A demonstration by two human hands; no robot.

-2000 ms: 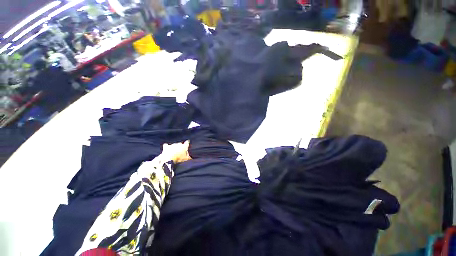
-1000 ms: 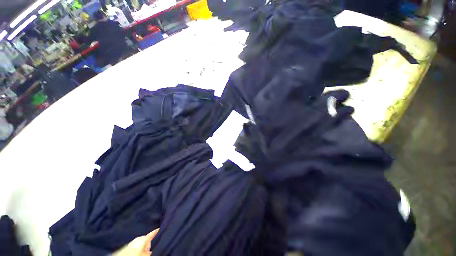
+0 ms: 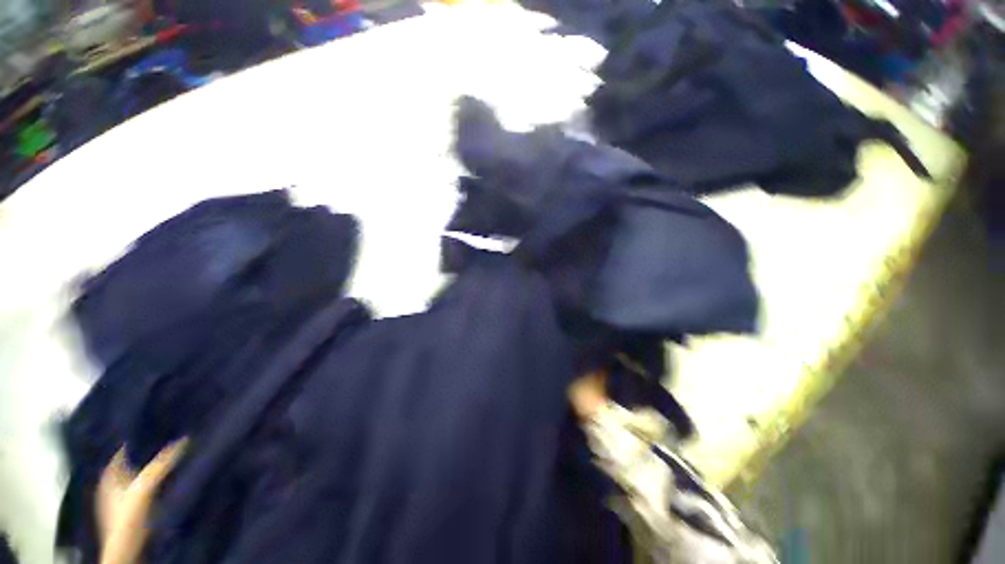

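Note:
Dark navy trouser panels (image 3: 430, 408) lie in a large gathered heap across the table in front of me, blurred by motion. A smoother, greyer flap of cloth (image 3: 672, 264) lies at the heap's right side. My left hand (image 3: 132, 496) is at the lower left on the dark cloth, thumb and a finger spread; whether it grips cloth cannot be told. My right hand (image 3: 590, 397), in a patterned sleeve, is at the heap's right side, small and blurred, its fingers partly hidden against the cloth. A thin white strip (image 3: 481, 240) shows among the folds.
Another dark cloth pile (image 3: 738, 99) lies farther back on the whitish-yellow table (image 3: 827, 320), with a narrow strip of it sticking out to the right. The table's worn right edge borders a concrete floor (image 3: 893, 463). Blurred workstations are behind at the upper left.
The view has shifted. My right hand has come into view at the heap's right, and my left hand shows more fully at lower left. The near cloth has moved and now lies apart from the far pile.

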